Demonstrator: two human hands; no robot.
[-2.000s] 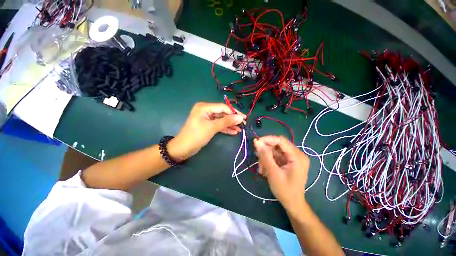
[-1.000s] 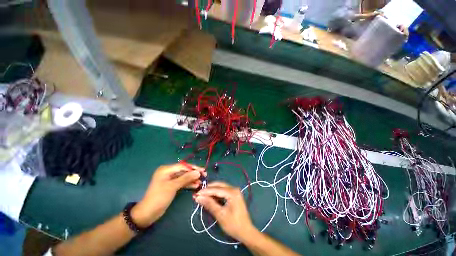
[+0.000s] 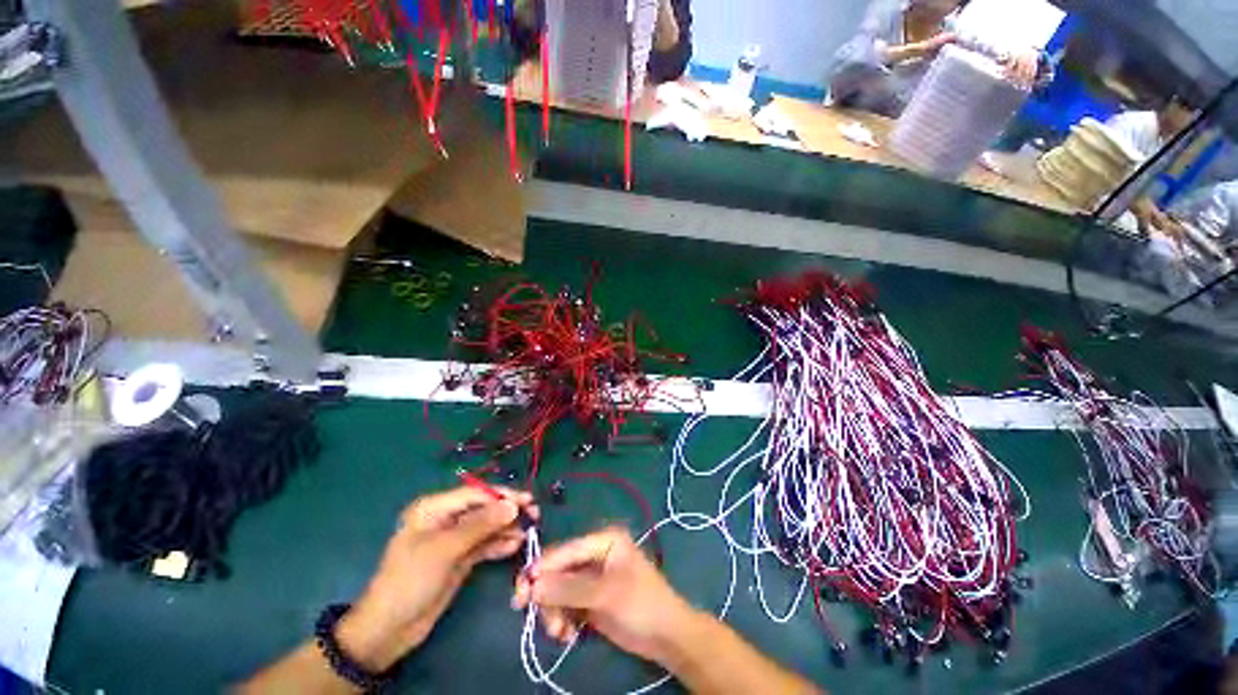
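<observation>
My left hand [image 3: 441, 564], with a dark beaded bracelet, pinches a red lead [image 3: 482, 486] and a small black end between thumb and fingertips. My right hand [image 3: 597, 591] is just to its right and slightly lower, its fingertips closed on the white leads [image 3: 531, 625] that run down from the black end. The white leads loop below and to the right of my hands. A thin red lead arcs behind my right hand. The exact join is too small to tell. A tangled pile of red leads [image 3: 550, 353] lies beyond my hands.
Large white-and-red harness bundle [image 3: 869, 462] at right, smaller bundle [image 3: 1134, 462] farther right. Heap of black sleeves [image 3: 177, 489], clear bag [image 3: 48, 475] and tape roll [image 3: 147, 395] at left. Metal post [image 3: 190, 231] and cardboard [image 3: 204, 272] behind. Red-tipped leads [image 3: 516, 122] hang overhead. People sit across.
The view has tilted up and shifted, showing more of the background. My right hand has moved from beside the left hand's fingertips to the white leads just below them. My left hand keeps its pinch.
</observation>
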